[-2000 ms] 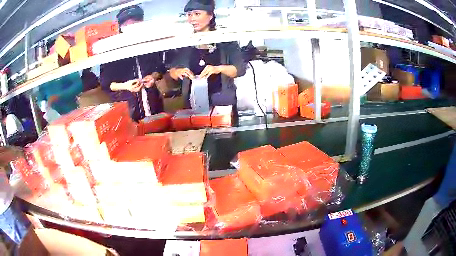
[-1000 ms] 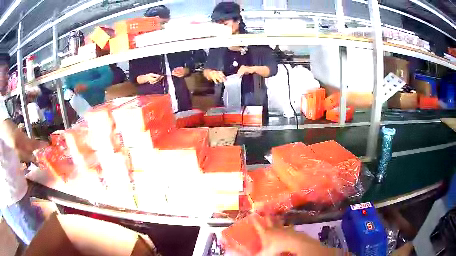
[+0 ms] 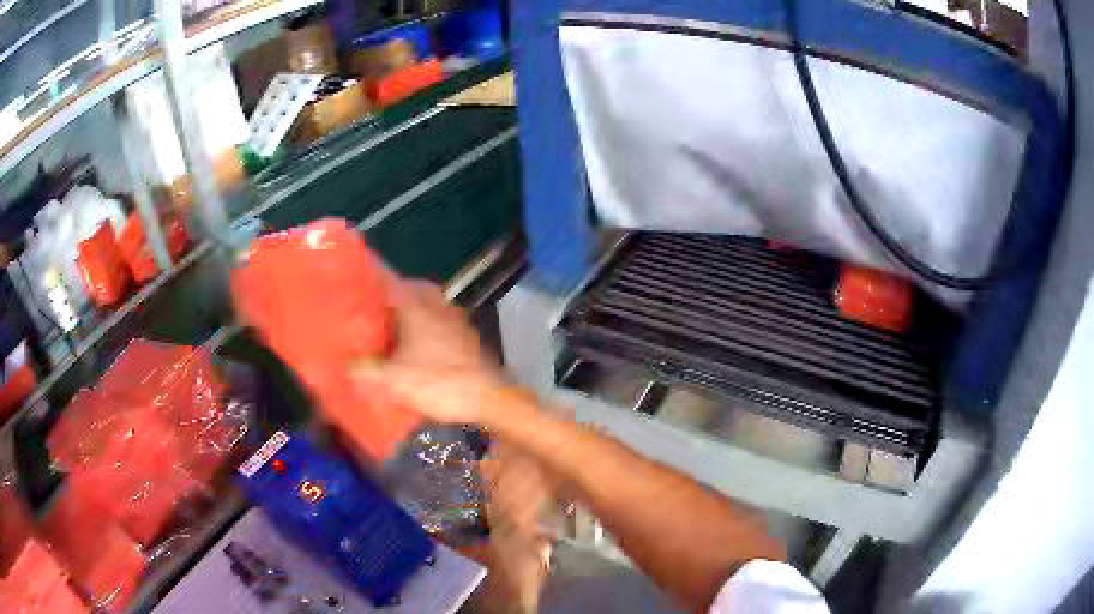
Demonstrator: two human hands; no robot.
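My right hand (image 3: 432, 360), blurred, reaches in from the lower right with a white sleeve. It grips an orange-red box (image 3: 314, 294) by its near right side and holds it raised and tilted above the sealer control box. The box's surface looks glossy; film on it is too blurred to tell. The blue control box (image 3: 342, 516), with a red light and small display, stands on the pale sealer plate (image 3: 192, 600). My left hand is not clearly in view. Another skin-coloured shape (image 3: 518, 528) shows below my forearm; I cannot tell whose it is.
A blue-framed shrink machine (image 3: 552, 156) with a whitish curtain stands at right. An orange box (image 3: 873, 298) lies on its dark roller conveyor (image 3: 744, 324). Film-wrapped orange boxes (image 3: 132, 420) are at left beside the green belt (image 3: 420, 180). Crumpled clear film (image 3: 438, 474) lies beside the control box.
The view has swung right, bringing the shrink machine into sight. My hand was low over the sealer with a box; now it holds an orange box raised above the control box.
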